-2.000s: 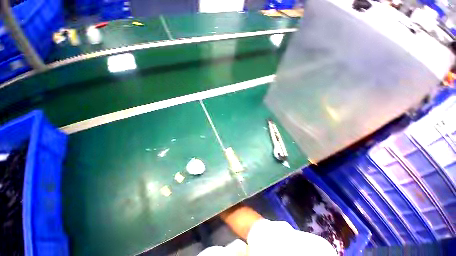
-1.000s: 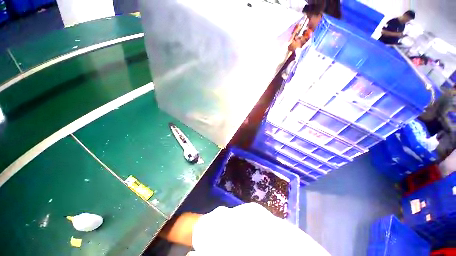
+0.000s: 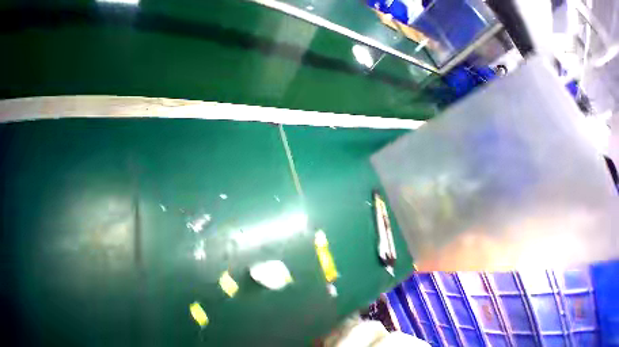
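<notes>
The white rounded glue bottle [image 3: 271,274] lies on its side on the green bench, with a yellowish tip at its right end. Two small yellow squares [image 3: 229,284] lie to its left. A narrow yellow item [image 3: 325,257] lies to its right, by the bench seam. A pale utility knife [image 3: 384,234] lies further right, near the grey metal panel. A blurred forearm or pale sleeve [image 3: 370,333] is cut off by the bottom edge; no hand shows clearly, and I cannot tell which arm it is.
The grey metal panel [image 3: 502,176] stands at the right. Ribbed blue crates [image 3: 489,305] are below it. A pale rail [image 3: 203,111] runs between bench and green conveyor [image 3: 203,54]. A dark bit of a lower bin shows by the bench's front edge.
The view has swung back left and closer over the bench. The lower right bin has mostly left the picture, and the arm has dropped almost out at the bottom edge.
</notes>
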